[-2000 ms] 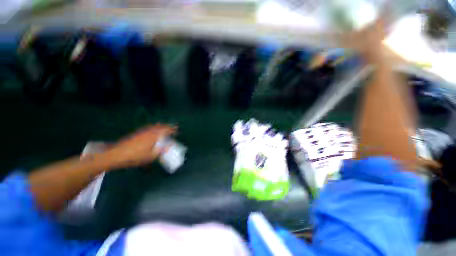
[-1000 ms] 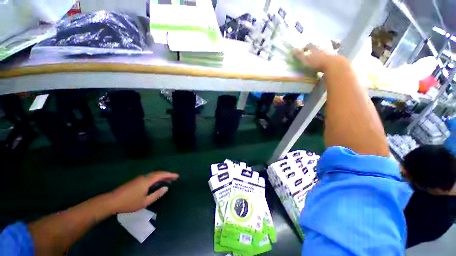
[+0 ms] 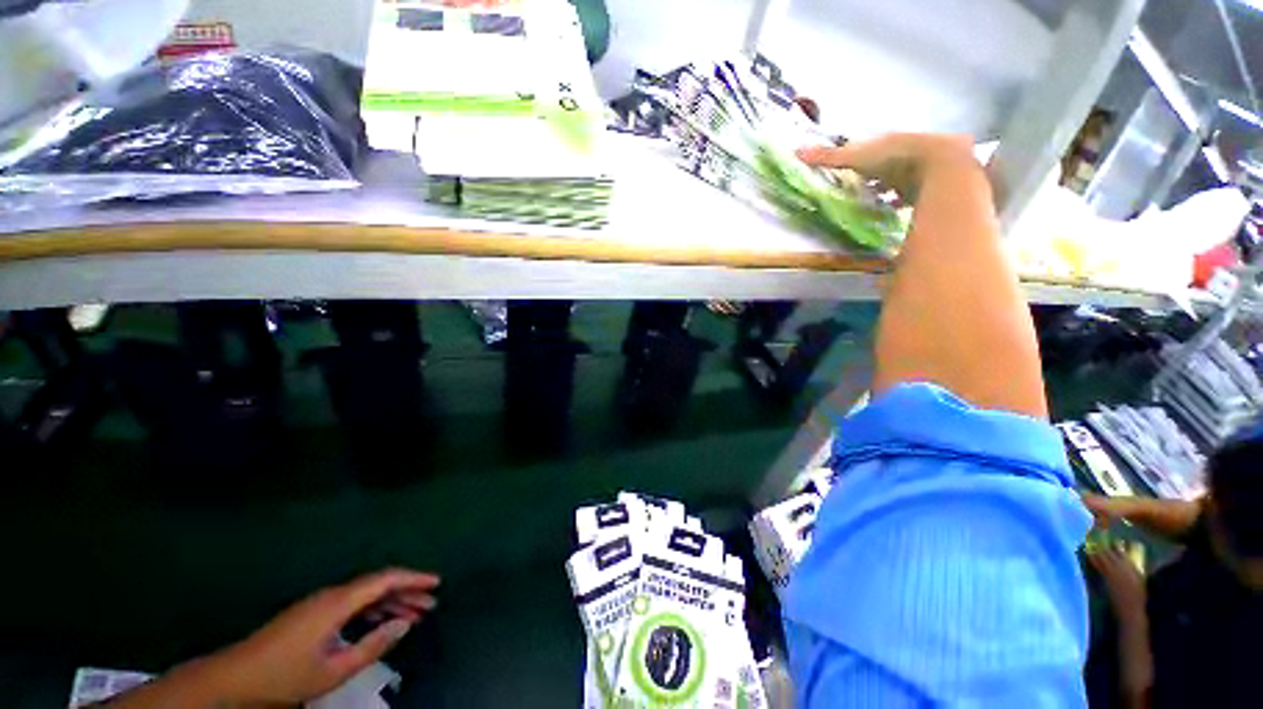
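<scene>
My right hand (image 3: 887, 164) is raised to the overhead shelf and rests at the right side of a fanned bunch of green and white smart watch boxes (image 3: 796, 173). My fingers touch or hold its edge. My left hand (image 3: 363, 630) is low over the dark green bench at the lower left, fingers curved and apart, with nothing seen in it. A white sheet (image 3: 363, 688) lies partly under it. A small pile of smart watch boxes (image 3: 665, 623) lies on the bench between my arms, cut off by the bottom edge.
The wood-edged shelf (image 3: 416, 247) spans the view, with a black plastic bag (image 3: 208, 118) and a neat box stack (image 3: 485, 125). A pale post (image 3: 1067, 104) stands right. More boxes (image 3: 787, 533) are partly behind my right sleeve. A person (image 3: 1205, 596) is at the lower right.
The view has tilted up to the shelf. My right hand stays at the shelf, where the boxes now spread clearly beside it. My left hand, seen with a white piece earlier, now shows nothing in it.
</scene>
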